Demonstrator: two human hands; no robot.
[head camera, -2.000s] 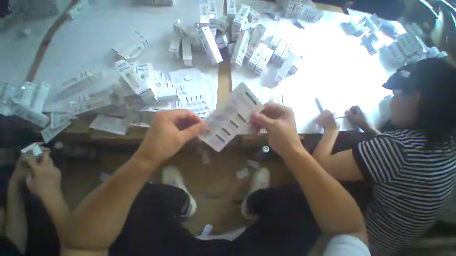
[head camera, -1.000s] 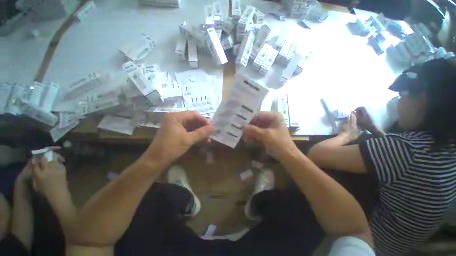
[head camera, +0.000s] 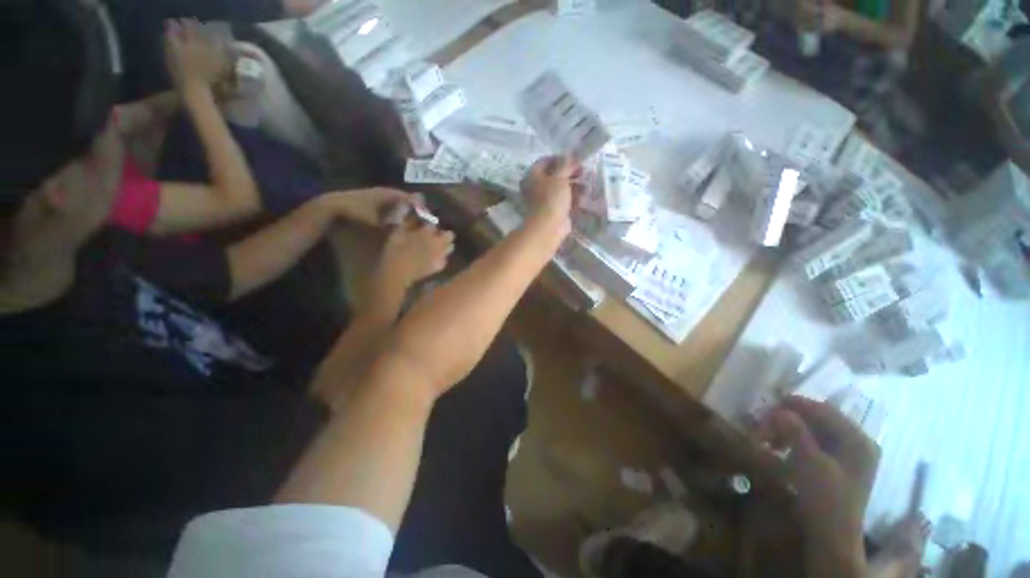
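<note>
My left hand (head camera: 550, 194) reaches out over the table's edge and pinches the lower end of a white printed sheet (head camera: 556, 111) with short black bars. The sheet is tilted above the small cartons. My right hand (head camera: 830, 463) is blurred at the lower right, near the table edge, with its fingers drawn together. Whether it holds anything is unclear. A sheet stack (head camera: 678, 282) with black bars lies at the table edge between my hands, beside small white cartons (head camera: 616, 186).
Piled cartons (head camera: 847, 243) lie across the seam at right. Stacked cartons (head camera: 723, 47) stand at the far side. A person in dark clothes (head camera: 158, 339) sits close at left, hands near the table edge. A dark stick (head camera: 918, 488) lies at lower right. Paper scraps (head camera: 636, 480) are on the floor.
The view has swung left. My hands have moved apart. The sheet, earlier held between both hands, is now in my left hand alone, over the cartons on the left.
</note>
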